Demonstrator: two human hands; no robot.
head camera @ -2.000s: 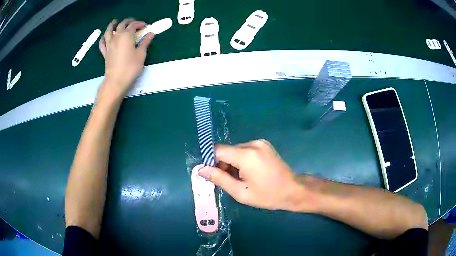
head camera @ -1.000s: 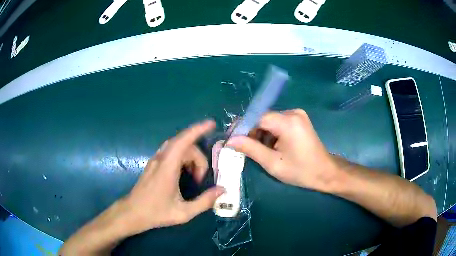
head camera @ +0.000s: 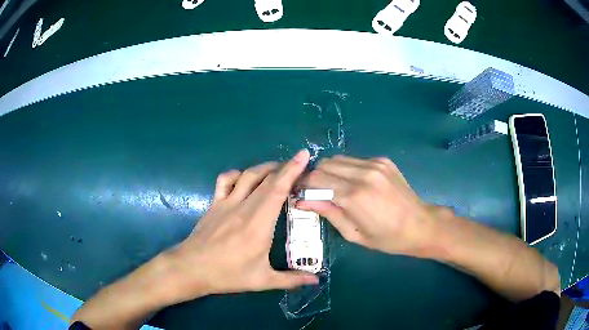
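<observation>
A white housing (head camera: 305, 235) lies over the pink jig (head camera: 290, 242), with its dark holes toward me. My left hand (head camera: 242, 235) is spread beside it, thumb at the housing's near end and index finger near its far end. My right hand (head camera: 374, 203) is at the far end, its fingers curled around the adhesive strip (head camera: 316, 194), of which only a short pale end shows. Whether a small adhesive piece is at the fingertips cannot be seen. Clear tape (head camera: 307, 300) shows below the jig.
A thick stack of strips (head camera: 481, 95), a smaller strip bundle (head camera: 476, 135) and a smartphone (head camera: 535, 174) lie at the right. A long white rail (head camera: 258, 51) crosses behind. Beyond it, several white housings (head camera: 395, 15) lie on the far green surface.
My left hand has brought a white housing from the far surface onto the pink jig. My right hand has turned the strip, so only its end shows now. The housings beyond the rail have shifted right.
</observation>
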